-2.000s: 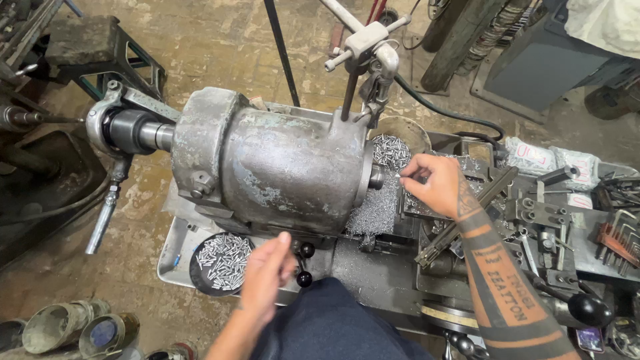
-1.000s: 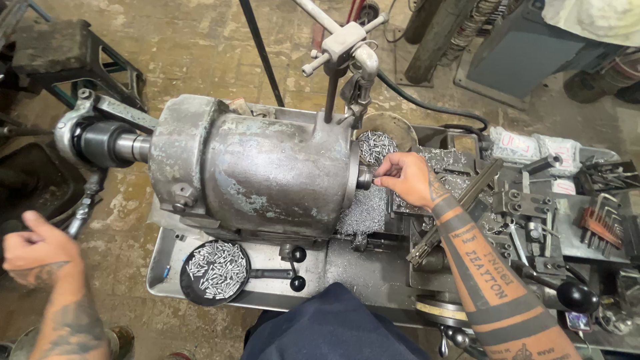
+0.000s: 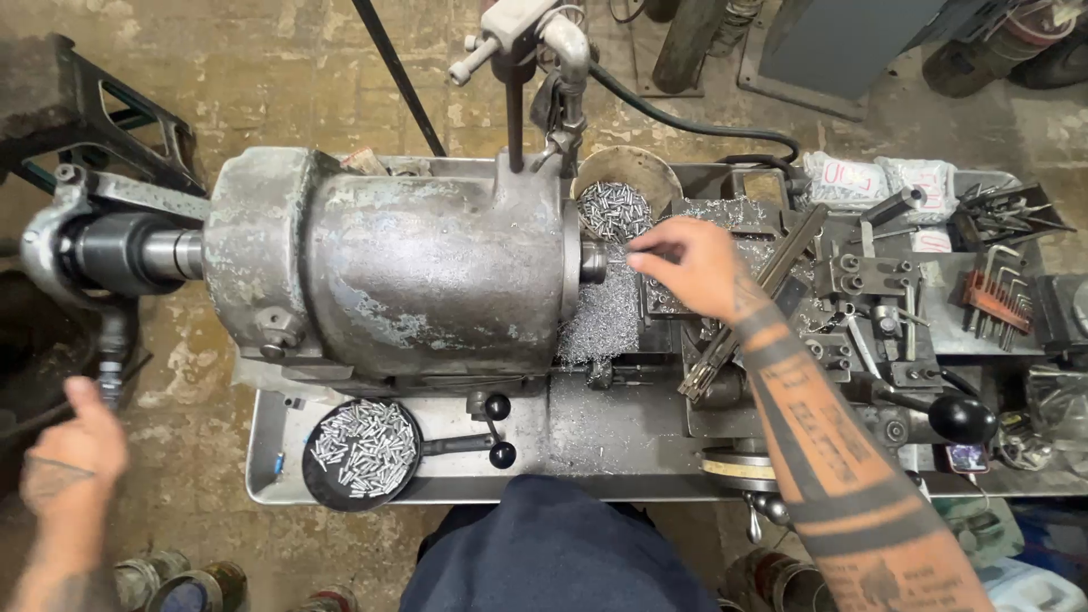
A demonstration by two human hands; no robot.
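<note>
A lathe's metal headstock (image 3: 433,263) fills the middle, its collet nose (image 3: 593,261) pointing right. Just right of that nose, my right hand (image 3: 684,259) pinches its thumb and index finger together, seemingly on a small metal pin; the fingers hide most of it. My left hand (image 3: 76,459), blurred, is at the far left by the lower end of the closer lever (image 3: 110,357); whether it touches the lever cannot be told. Small metal pins (image 3: 361,446) fill a black frying pan (image 3: 316,487) below the headstock. More pins (image 3: 614,211) lie in a round container (image 3: 661,168) behind the nose.
Metal chips (image 3: 599,323) heap under the nose. To the right are tool holders (image 3: 867,276), a ball-ended lever (image 3: 960,418), a hex key set (image 3: 999,297) and bagged parts (image 3: 850,180). A coolant pipe (image 3: 569,51) rises behind. A stool (image 3: 127,127) stands at the upper left.
My left hand has gone from in front of the headstock to the far left near the lever. My right hand stays beside the collet nose. The lever's lower end has swung.
</note>
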